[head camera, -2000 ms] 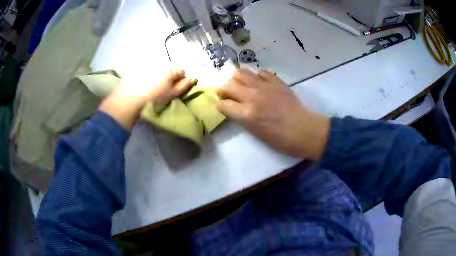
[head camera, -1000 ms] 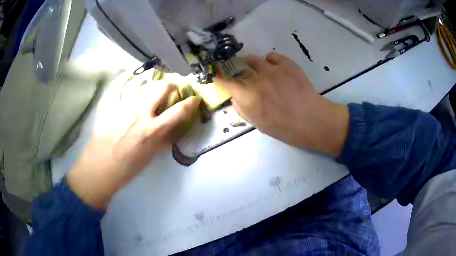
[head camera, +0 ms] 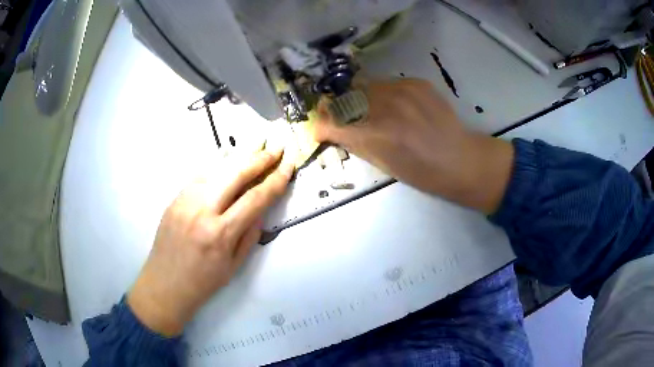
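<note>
A small yellow-green cloth piece (head camera: 304,143) lies under the presser foot (head camera: 292,107) of the white sewing machine head (head camera: 208,50), lit very brightly. My left hand (head camera: 215,226) lies flat on the table, its fingertips pressing the cloth's near left edge. My right hand (head camera: 416,136) is right of the needle, slightly blurred, its fingertips on the cloth's right side, partly hidden behind the knurled knob (head camera: 349,107). Most of the cloth is hidden by the hands and glare. Some green cloth (head camera: 387,32) also shows behind the machine head.
Long green pieces (head camera: 36,208) lie along the table's left side. A white stick (head camera: 513,46), a red stick (head camera: 584,57) and dark metal scissors or tweezers (head camera: 591,80) lie at upper right. Yellow loops (head camera: 647,75) show at the far right edge. A ruler is printed on the white table (head camera: 344,279).
The cloth has gone from loosely held before the machine to under the foot. Since one second ago, my left hand has flattened and less cloth shows at left of the needle.
</note>
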